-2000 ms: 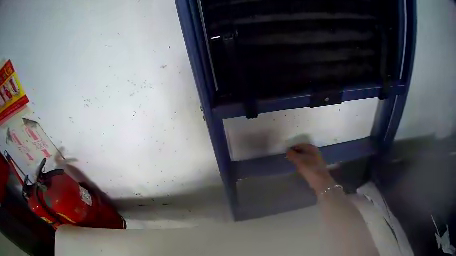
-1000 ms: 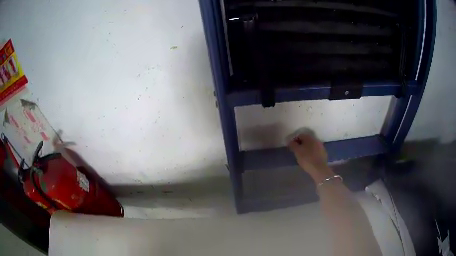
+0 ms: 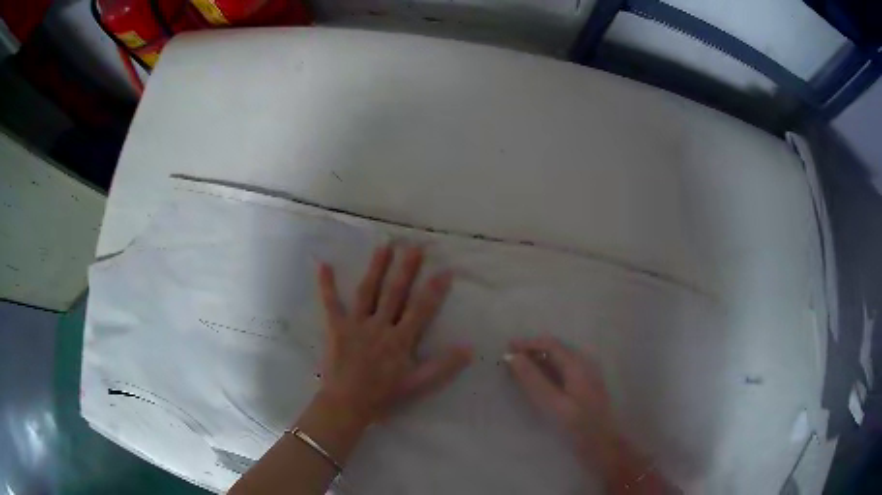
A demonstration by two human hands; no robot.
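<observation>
An off-white paper pattern [image 3: 184, 251] with curved edges and faint lines lies on the off-white table top [image 3: 406, 116]. A thin dark edge shows along its far side. My left hand [image 3: 377, 334] lies flat on the pattern with fingers spread, holding nothing. My right hand [image 3: 571, 392] is to its right, low over the pattern and slightly blurred. Its thumb and fingers pinch a small whitish piece [image 3: 509, 358], probably tailor's chalk, with its tip at the paper.
Red fire extinguishers [image 3: 232, 12] stand beyond the table's far left edge. A blue metal frame [image 3: 716, 39] stands beyond the far right edge. Small white scraps [image 3: 805, 425] lie at the right table end. Another pale surface [image 3: 44, 227] is at the left, above green floor [image 3: 70, 358].
The view has tilted down from the wall to the table. My right hand has come down from in front of the blue frame to the pattern. My left hand has come into view.
</observation>
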